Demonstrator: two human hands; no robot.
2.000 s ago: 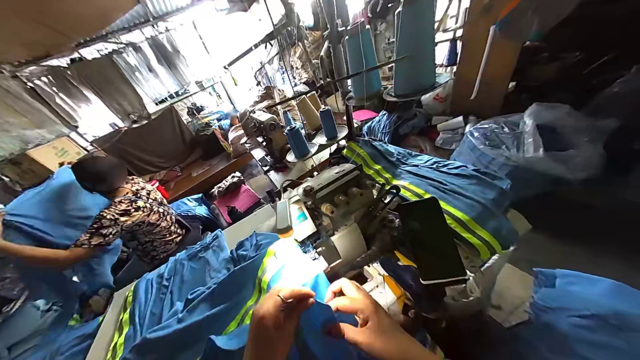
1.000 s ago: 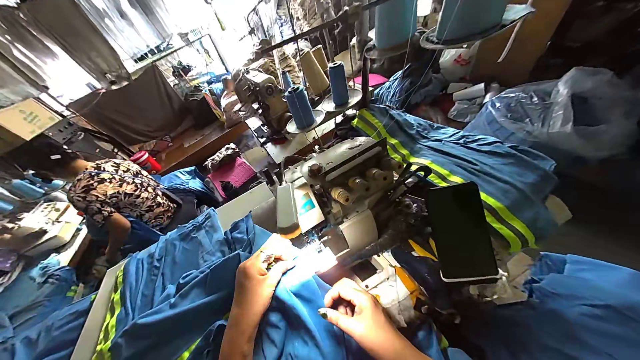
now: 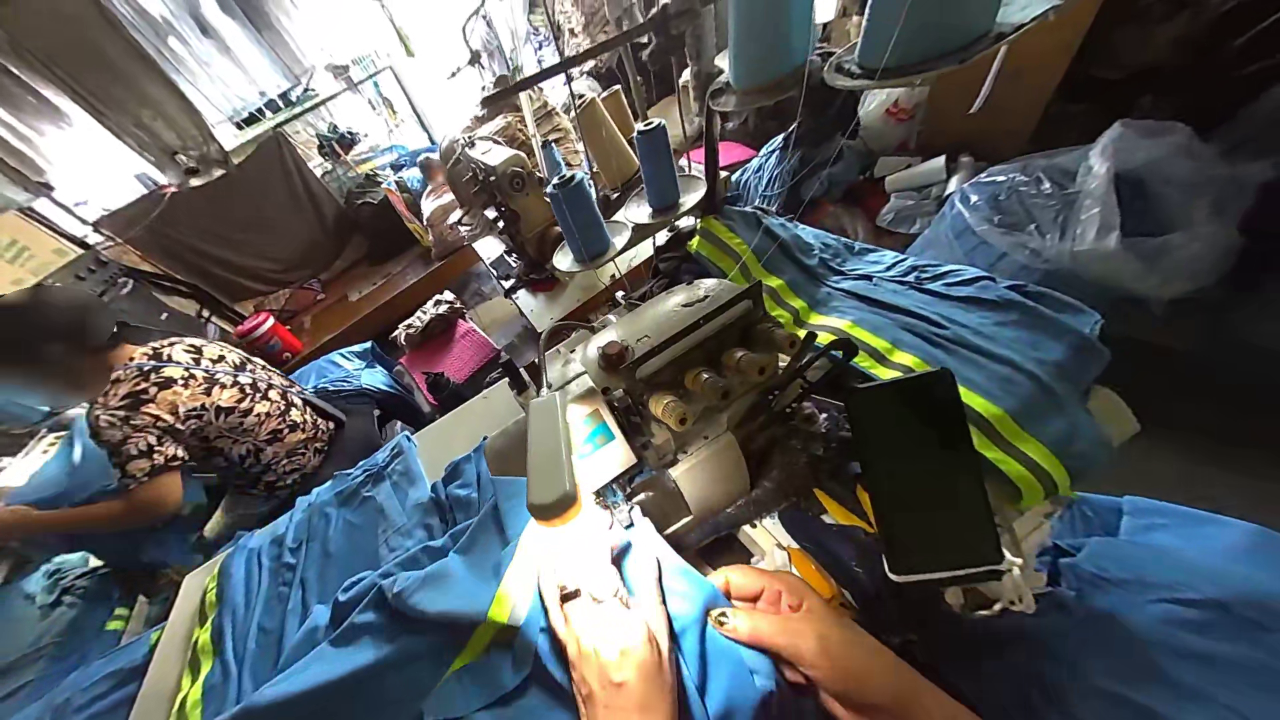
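An overlock sewing machine [image 3: 690, 370] stands in front of me, its lamp [image 3: 550, 455] shining on the needle area. Blue fabric with yellow-green and grey stripes [image 3: 430, 600] lies over the table on the left and runs up to the presser foot. My left hand [image 3: 605, 610] rests on this fabric just below the foot, in bright glare that hides its fingertips. To its right, my right hand [image 3: 790, 625] pinches the fabric's edge between thumb and fingers.
A dark phone or tablet [image 3: 925, 475] leans right of the machine. Behind it lies a striped blue garment [image 3: 900, 310]; more blue cloth [image 3: 1170, 600] is at lower right. Blue thread cones [image 3: 580, 220] stand behind the machine. A co-worker [image 3: 220, 410] bends over blue fabric at left.
My left hand has moved up to the presser foot with the fabric. My right hand, apart from the fabric one second ago, now grips its edge. The view has shifted closer to the machine.
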